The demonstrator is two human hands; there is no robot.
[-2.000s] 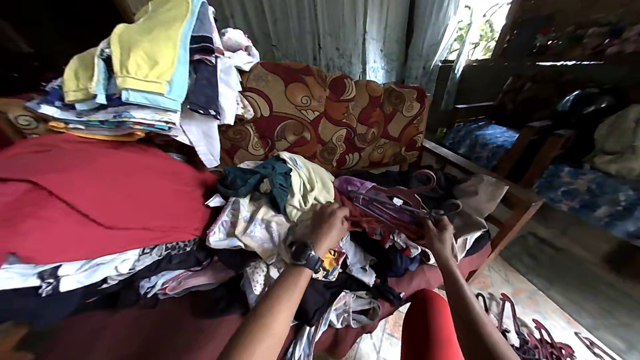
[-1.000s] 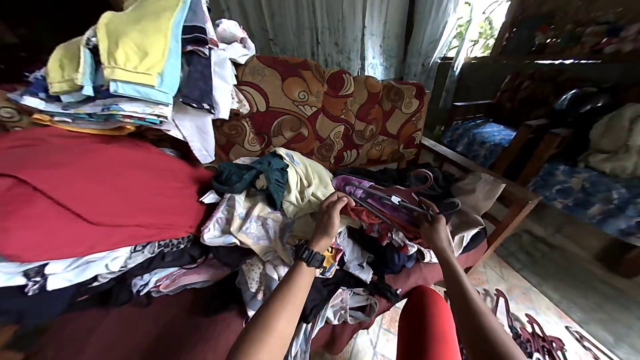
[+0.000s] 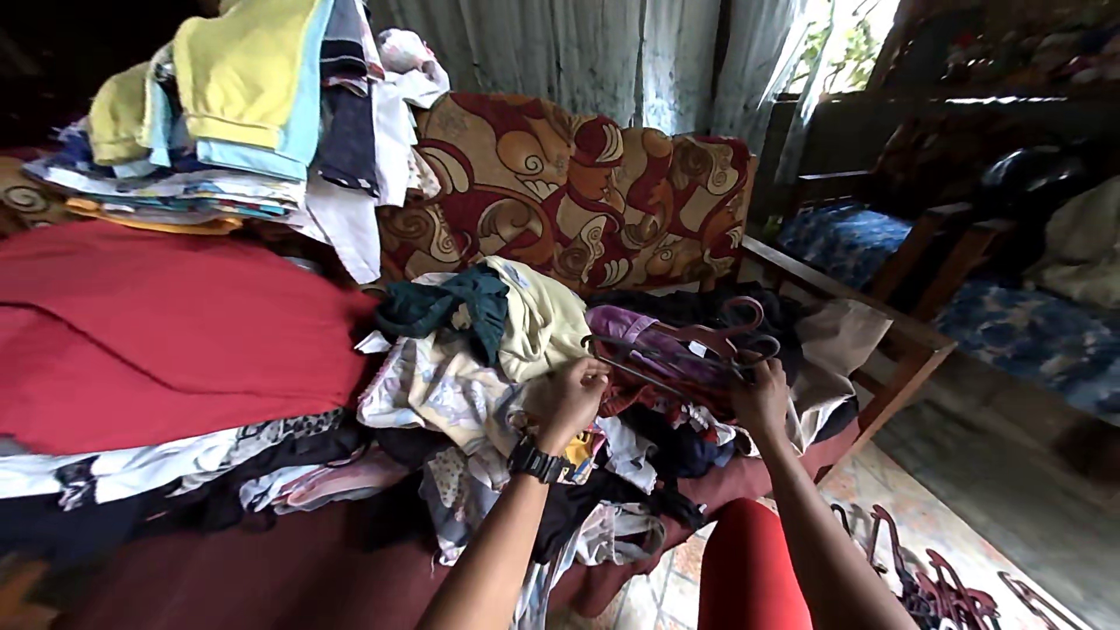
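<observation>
My left hand (image 3: 577,398), with a black wristwatch (image 3: 535,461) on its wrist, is at the left end of a dark clothes hanger (image 3: 652,354); whether its fingers grip it is unclear. My right hand (image 3: 759,398) holds the hanger near its hook end. Beneath and behind lie a purple garment (image 3: 626,325) and a maroon hanger (image 3: 744,328). A pale yellow cloth (image 3: 538,319) and a dark green garment (image 3: 481,306) lie on the heap left of my hands. Below them is a patterned cream cloth (image 3: 437,385).
A large red cloth (image 3: 166,324) covers clothes at left, with a folded stack (image 3: 236,79) behind. The sofa's patterned backrest (image 3: 577,192) stands behind the heap, its wooden armrest (image 3: 910,350) at right. Several hangers (image 3: 949,586) lie on the tiled floor at lower right.
</observation>
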